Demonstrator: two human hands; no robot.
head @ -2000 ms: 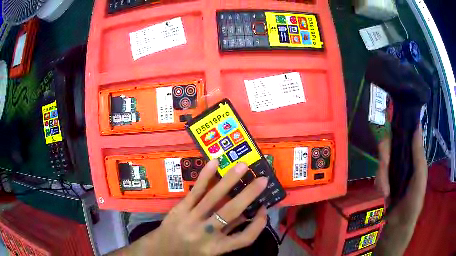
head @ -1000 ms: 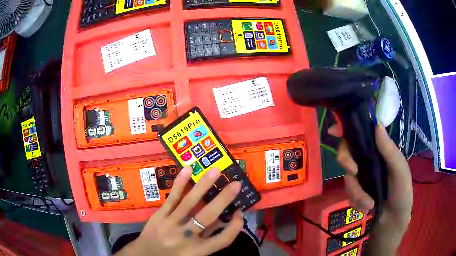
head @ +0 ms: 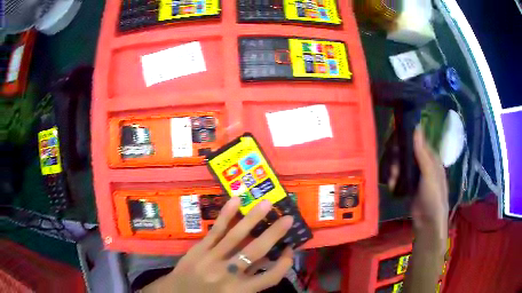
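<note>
My left hand (head: 237, 254) holds a keypad phone (head: 252, 183) with a yellow screen film. The phone lies face up and slanted over the lower middle of the red phone tray (head: 100, 143), with my fingers across its keys. My right hand (head: 426, 177), blurred, grips a black barcode scanner (head: 407, 126) to the right of the tray. Open orange phone backs (head: 182, 137) lie in lower pockets. Two pockets hold a white paper slip (head: 299, 126). Upper pockets hold phones (head: 295, 59) face up.
Another keypad phone (head: 50, 151) lies on the bench left of the tray. A white mouse (head: 453, 138) and a monitor (head: 512, 137) are at the right. Stacked trays (head: 366, 263) with phones stand lower right. An orange cover (head: 14, 66) lies at the far left.
The scanner first came in towards the tray, then moved back right and is now blurred. The view has shifted, showing more of the upper tray. My left hand still holds the phone.
</note>
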